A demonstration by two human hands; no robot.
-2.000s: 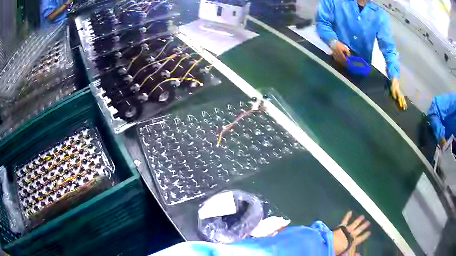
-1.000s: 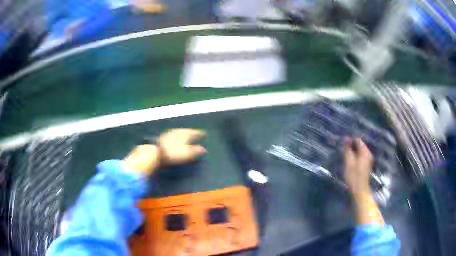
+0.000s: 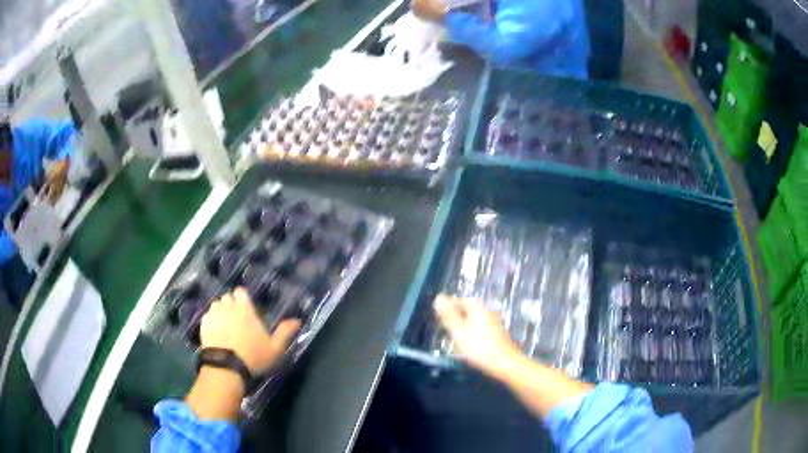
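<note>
A clear blister tray of black housings (image 3: 266, 243) lies on the dark bench at centre left. My left hand (image 3: 237, 332) is over its near part, thumb spread; its fingers are partly hidden, so I cannot tell whether it grips a piece or the tray. My right hand (image 3: 478, 332) reaches into the dark teal crate (image 3: 589, 188), at the left edge of the clear empty-looking blister trays (image 3: 523, 274). Its fingertips are blurred, and any grip on the trays is unclear.
A tray of small parts (image 3: 354, 133) lies farther along the bench beside white plastic (image 3: 381, 72). Another stack of trays (image 3: 660, 318) stands in the crate's right side. A second teal crate (image 3: 611, 142) is behind. The conveyor (image 3: 124, 212) with pale rail is left. A blue-clothed person (image 3: 532, 35) works beyond.
The view has swung right, to the trays and crates; the orange fixture is out of view. My left hand has moved onto the housing tray. My right hand has moved into the crate.
</note>
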